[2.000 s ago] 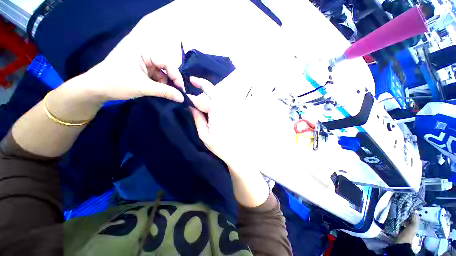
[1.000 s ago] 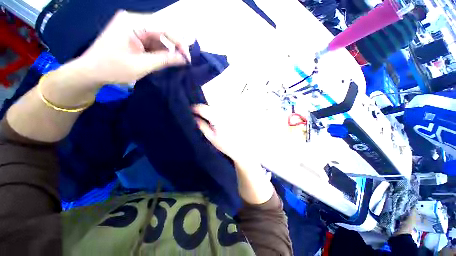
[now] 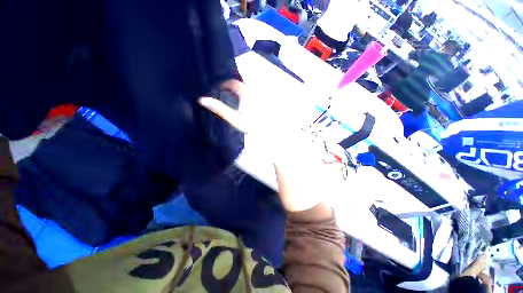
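Note:
A large navy garment piece (image 3: pixel 149 74) is raised across the upper left and hangs down towards my lap, partly blurred. My right hand (image 3: pixel 264 140) is at its right edge, with the cloth between my fingertips. The hand is overexposed against the white table (image 3: pixel 321 200). My left hand is not visible; only its brown sleeve shows at the left edge, and the raised cloth covers the area above it.
A white sewing machine (image 3: pixel 395 137) stands right of my right hand, with red-handled snips (image 3: pixel 334 158) beside it. A black rectangular object (image 3: pixel 393 223) is near the table's right end. A pink cone (image 3: pixel 362 64) stands beyond. Another person's hand (image 3: pixel 476 266) is at lower right; people are behind.
The navy cloth has been lifted and spread across the upper left. My left hand has gone out of sight. The view has shifted, showing more of the workshop.

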